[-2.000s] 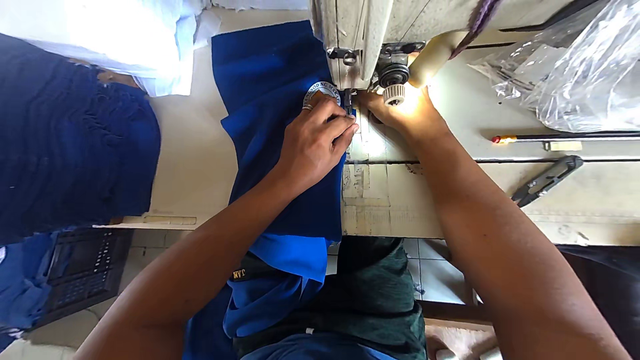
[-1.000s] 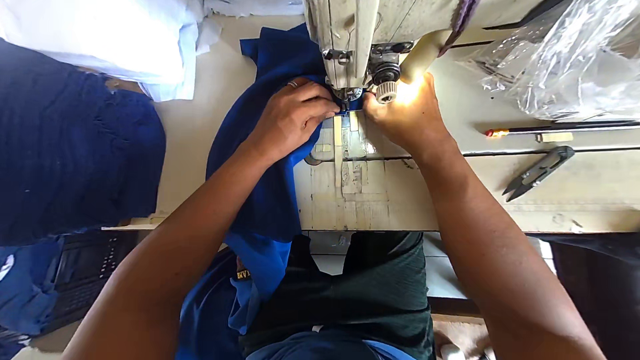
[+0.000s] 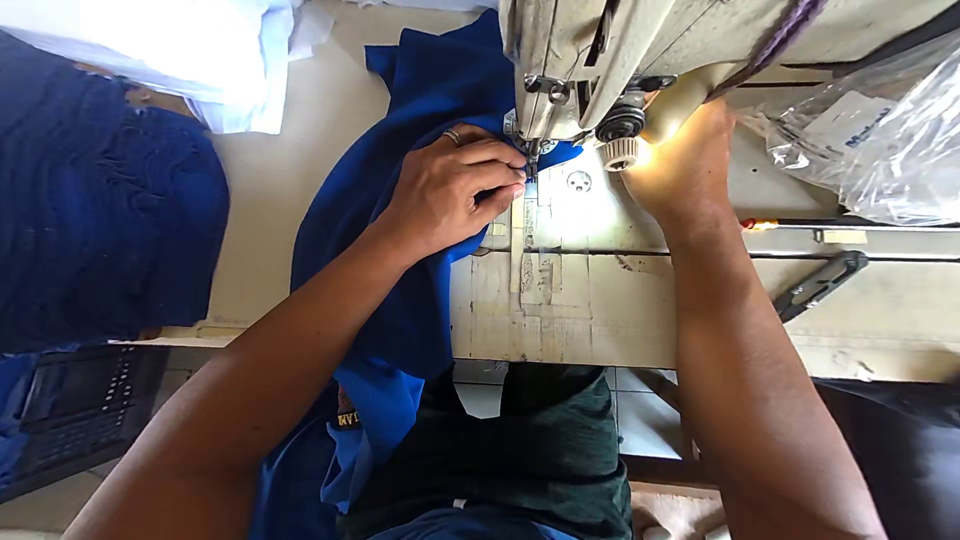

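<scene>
Blue fabric (image 3: 360, 195) lies under the presser foot (image 3: 533, 154) of a sewing machine (image 3: 555, 45) and drapes over the table's front edge toward my lap. My left hand (image 3: 457, 184), with a ring on one finger, presses on the fabric just left of the foot, its fingertips close together beside the needle area. My right hand (image 3: 682, 165) is right of the machine's round knob (image 3: 620, 154), beside the lit lamp (image 3: 671, 112); its fingers are hidden behind the lamp and machine head, so whether they hold anything does not show.
A stack of dark blue cloth pieces (image 3: 112, 217) sits at the left, with white cloth (image 3: 217, 60) behind it. On the right are a clear plastic bag (image 3: 892, 142), thread snips (image 3: 821, 285) and a thin dark rod with a red tip (image 3: 847, 223). A dark crate (image 3: 82, 412) stands below left.
My right hand has moved from beside the presser foot back behind the lamp. My left hand stays near the foot. The fabric has shifted left, uncovering the taped table front.
</scene>
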